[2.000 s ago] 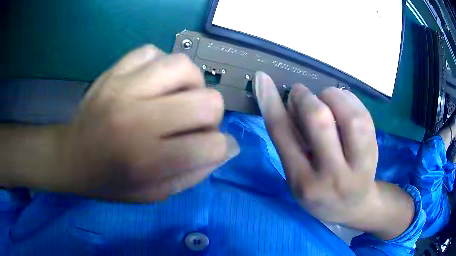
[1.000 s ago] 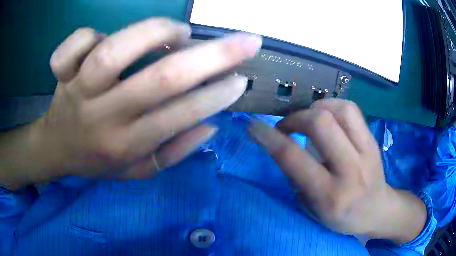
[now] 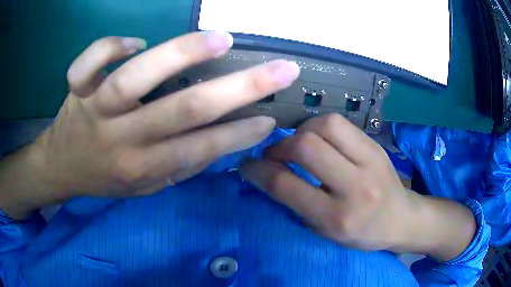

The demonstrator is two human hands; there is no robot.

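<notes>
The assembly fixture (image 3: 336, 84), a long grey-brown bar with engraved lettering, lies along the lower edge of the black-edged tray. Two square nests (image 3: 312, 100) show fully at its right part, with tiny shiny points at their upper edges; a third is partly hidden. My left hand (image 3: 162, 120) is spread over the fixture's left part, fingers apart, and covers it. My right hand (image 3: 342, 182) is curled below the fixture's near edge, its fingertips pointing left by my left hand's lower fingers. Whether its fingertips hold something cannot be seen.
The black-edged tray (image 3: 280, 42) with an overexposed white sheet (image 3: 330, 31) lies behind the fixture on a green mat (image 3: 112, 17). End screws (image 3: 382, 84) show at the fixture's right end. Dark bars (image 3: 483, 61) stand at the right. A blue sleeve (image 3: 434, 162) is at the right.
Since the earliest frame, my left hand has opened from a curl and spread over the fixture. My right hand has come off the fixture's right part and moved left and down. The tray appears further left.
</notes>
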